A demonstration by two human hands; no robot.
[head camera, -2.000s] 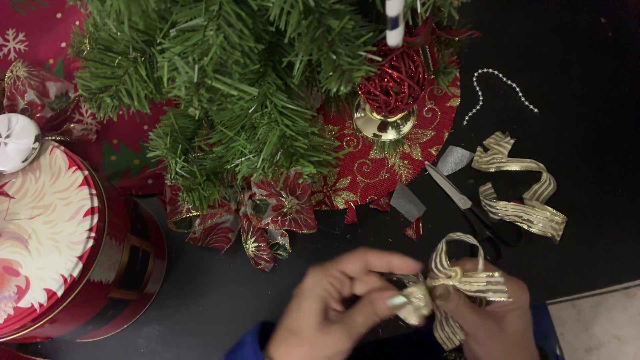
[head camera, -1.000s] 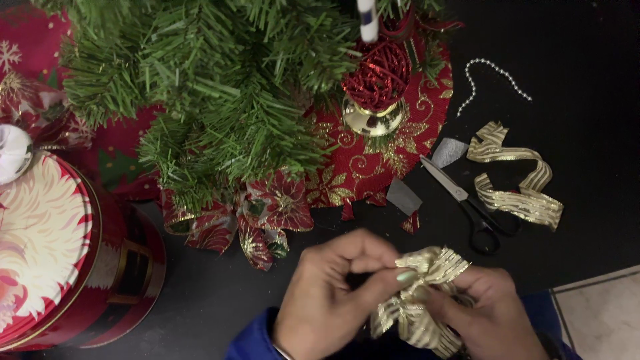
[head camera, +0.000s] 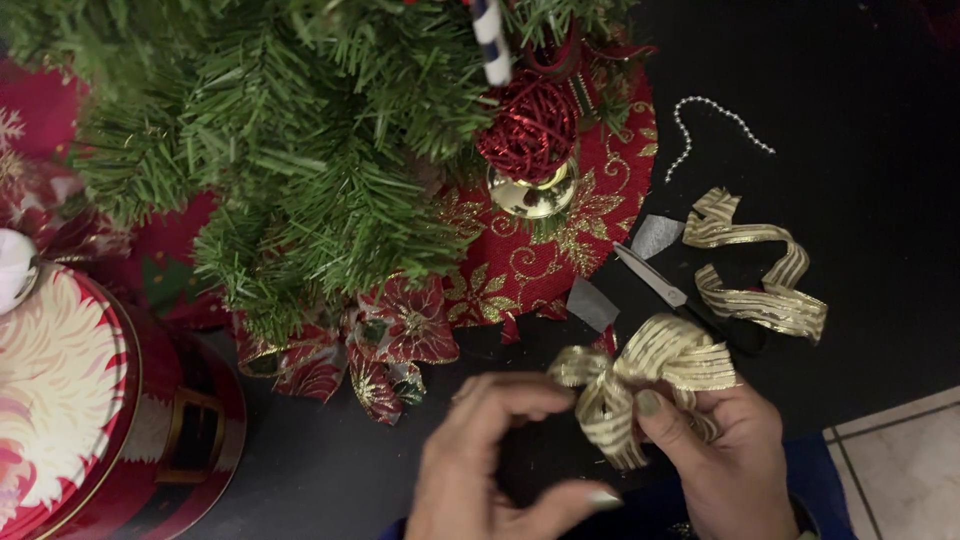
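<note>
A gold striped ribbon bow [head camera: 645,367] with several loops is held by my right hand [head camera: 720,442], its thumb pressed on the bow near the knot. Just left of the bow is my left hand [head camera: 495,457], thumb and fingers apart; its fingertips are close to the left loop, and whether they touch it I cannot tell. Scissors [head camera: 654,277] with black handles lie beyond the bow, their handles partly hidden. A loose length of the gold ribbon [head camera: 784,262] curls on the dark table to their right.
An artificial Christmas tree [head camera: 315,150] stands on a red and gold round mat [head camera: 525,262], with a red wire ball [head camera: 531,127] at its edge. Grey scraps [head camera: 592,304] and a silver bead string [head camera: 679,135] lie nearby. A red decorated tin [head camera: 142,405] is at left, poinsettia ribbon [head camera: 412,322] beside the tree.
My left hand has come away from the middle of the bow, and its fingers have spread. My right hand keeps hold of the bow, whose loops now show more openly.
</note>
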